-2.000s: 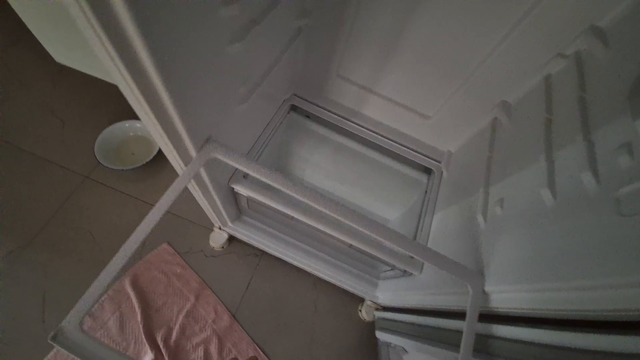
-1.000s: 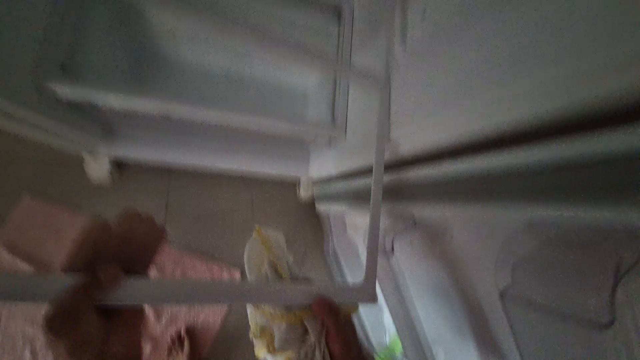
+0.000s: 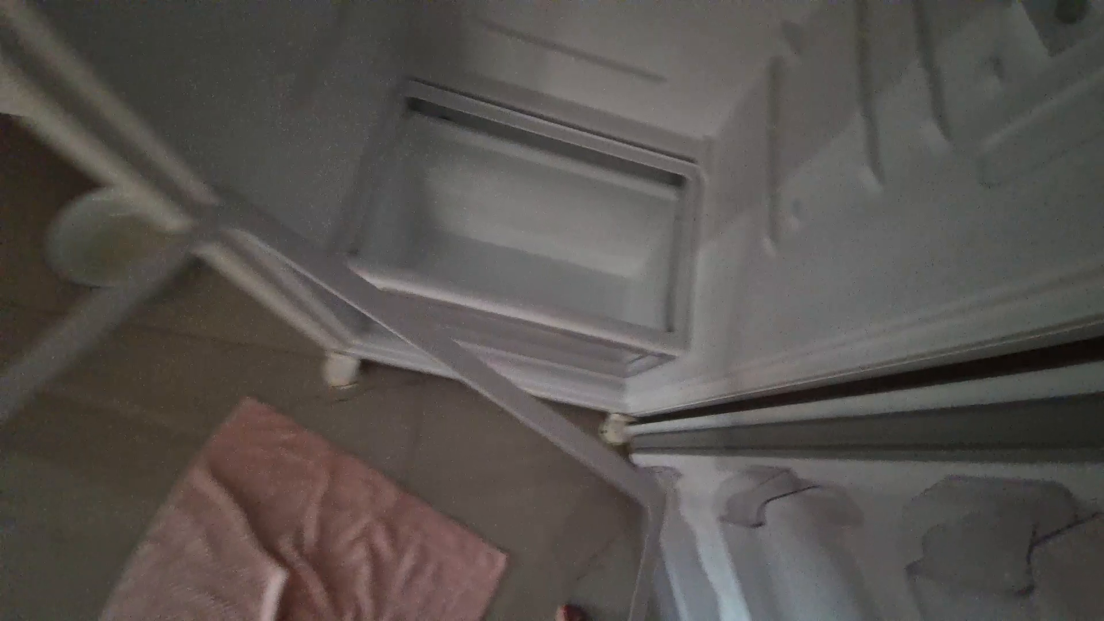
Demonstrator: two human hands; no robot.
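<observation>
A white-edged refrigerator shelf panel (image 3: 552, 427) slants across the head view in front of the open white refrigerator. Its near side runs beyond the lower frame edge, and the floor shows through its middle. Neither of my hands can be made out, so what holds the panel is hidden. A small skin-coloured tip (image 3: 569, 613) shows at the bottom edge; whether it is a finger or a toe is unclear. Behind the panel, a white-framed compartment or drawer (image 3: 535, 224) sits low in the refrigerator.
A pink towel (image 3: 345, 517) lies on the tiled floor at lower left. A pale bowl (image 3: 103, 241) stands on the floor beyond the refrigerator's left edge. Moulded ribs (image 3: 867, 103) line the inner right wall. The open door (image 3: 793, 552) is at lower right, above floor level.
Hands seen at the panel's edge one second ago are out of view. The yellow-and-white cloth or garment seen near them is also out of view. The view has swung considerably.
</observation>
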